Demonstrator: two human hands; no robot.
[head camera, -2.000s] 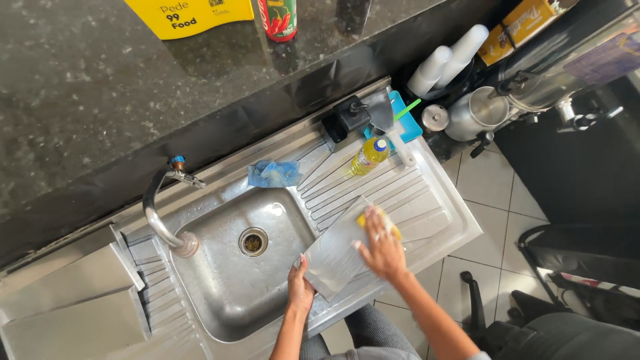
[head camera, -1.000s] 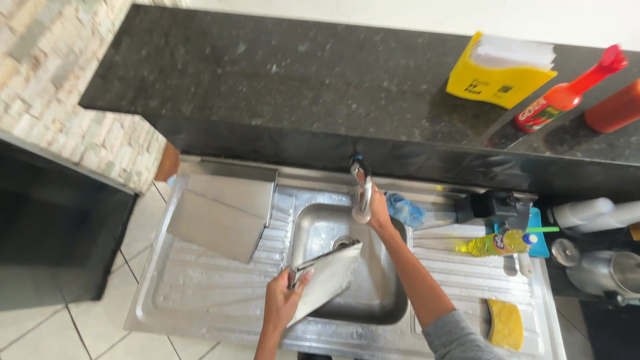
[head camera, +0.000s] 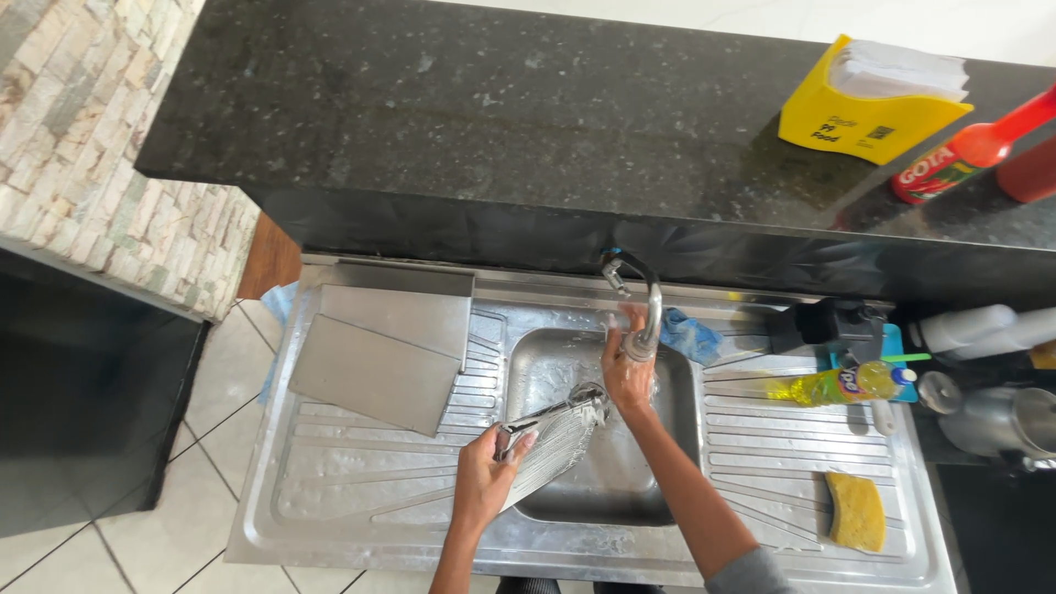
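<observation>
My left hand (head camera: 487, 478) grips one end of a flat metal tray (head camera: 549, 462), tilted over the stainless steel sink basin (head camera: 610, 507), its surface streaked with suds. Beneath the spout of the curved chrome faucet (head camera: 656, 297) is my right hand (head camera: 629, 367), wet, fingers apart and holding nothing. Two flat metal panels (head camera: 379, 371) lie overlapping on the left drainboard. A yellow sponge (head camera: 856, 511) rests on the right drainboard, and a blue cloth (head camera: 691, 334) lies crumpled behind the basin's right corner.
On the right drainboard lies a yellow detergent bottle (head camera: 850, 384) near a black container (head camera: 825, 326) and a blue tray (head camera: 893, 338). Above the sink, the dark granite counter (head camera: 462, 107) carries a yellow napkin holder (head camera: 866, 115) and a red sauce bottle (head camera: 949, 161). Metal pots stand at right.
The sponge, under my right hand on the tray two seconds ago, lies on the right drainboard. My right hand has moved from the faucet's handle to under its spout. The view has shifted left.
</observation>
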